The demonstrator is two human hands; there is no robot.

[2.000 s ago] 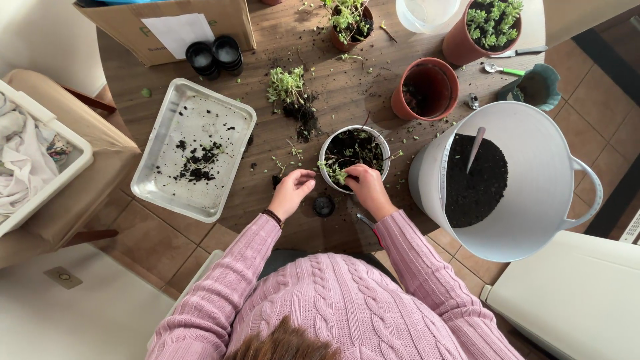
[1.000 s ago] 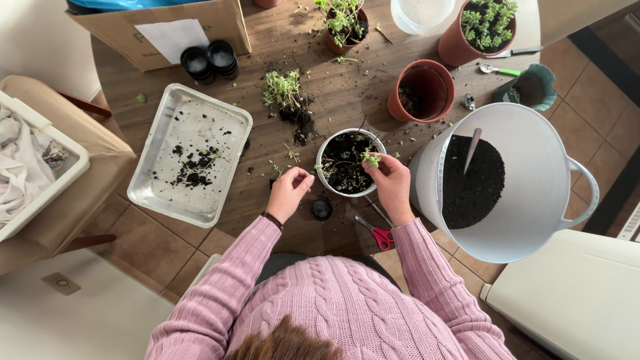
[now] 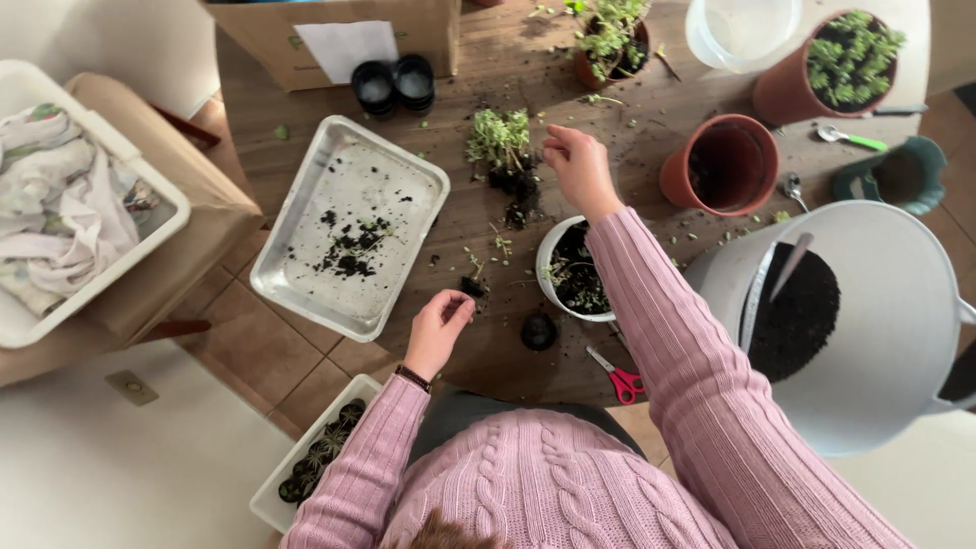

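My right hand point(image 3: 581, 169) hovers over the wooden table beside an uprooted clump of small-leaved succulent point(image 3: 499, 141) with dark soil on its roots; its fingers are bent, and whether they pinch anything is unclear. My left hand point(image 3: 442, 328) is near the table's front edge, fingertips drawn together, just below a small rooted cutting point(image 3: 474, 284); I cannot tell if it holds something. Between my arms stands a white pot point(image 3: 553, 263) of soil and sprigs, partly hidden by my right sleeve. A small black pot point(image 3: 539, 332) and red-handled scissors point(image 3: 624, 383) lie in front of it.
At left are a metal tray point(image 3: 358, 301) with scattered soil, a cardboard box point(image 3: 267, 46) and black pots point(image 3: 393, 84). At right stand an empty terracotta pot point(image 3: 675, 179), potted succulents point(image 3: 854, 61), a green pot point(image 3: 919, 175), spoons and a large tub point(image 3: 892, 335) holding soil and a scoop.
My right hand has left the white pot and moved up and left to beside the uprooted clump. My left hand has moved away from the pot, down and left. The sprig at my right fingers has left them.
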